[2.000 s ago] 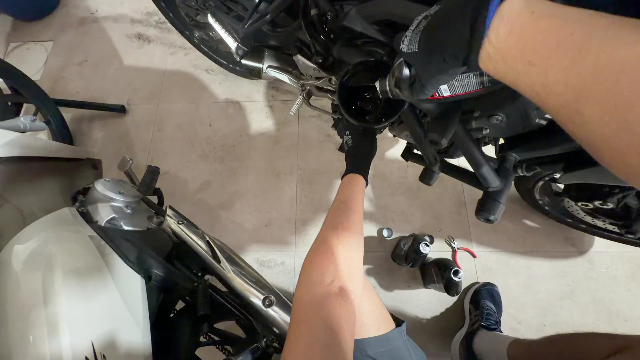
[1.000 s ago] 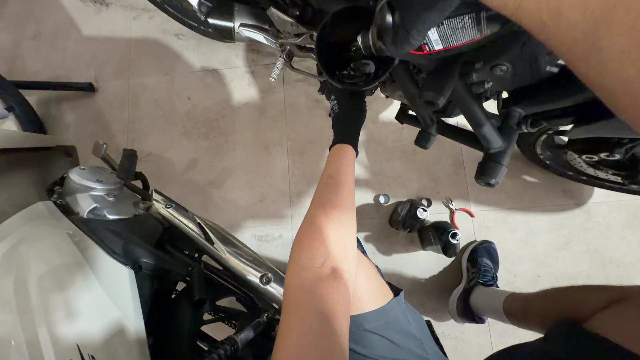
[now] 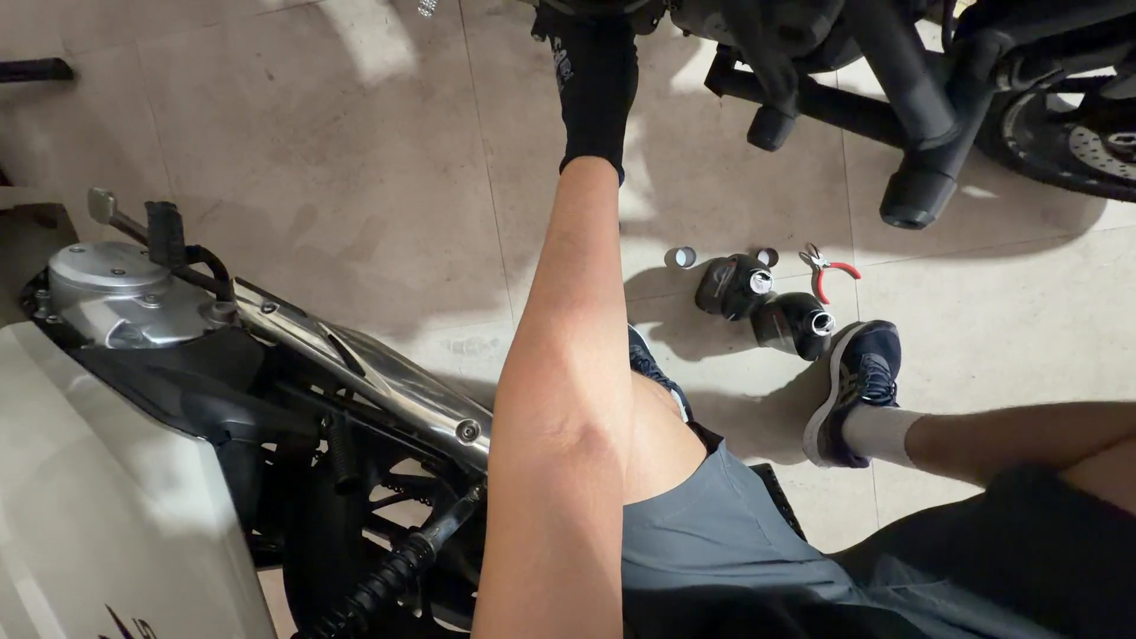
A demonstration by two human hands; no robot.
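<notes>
My left hand (image 3: 596,84), in a black glove, reaches up to the top edge of the head view, against the underside of a dark round part (image 3: 603,9) that is cut off by the edge. Its fingers are hidden, so its grip cannot be told. The black motorcycle (image 3: 887,62) is beside it on the right. My right hand is out of view. On the floor, right of my left forearm, are two black plastic bottles (image 3: 729,286) (image 3: 785,325) with uncapped mouths, two small caps (image 3: 682,257) (image 3: 766,257) and red-handled pliers (image 3: 825,266).
A white motorcycle (image 3: 115,497) with a silver engine cover (image 3: 111,275) and a chrome exhaust shield (image 3: 382,382) fills the lower left. My shoe (image 3: 865,382) is close to the bottles. Crash bars (image 3: 941,133) and a wheel (image 3: 1056,142) are at the upper right.
The view has shifted down and closer in. The black funnel's bowl, the held bottle above it and my right forearm, all seen earlier, have left the frame. The bottles and pliers on the floor have stayed put.
</notes>
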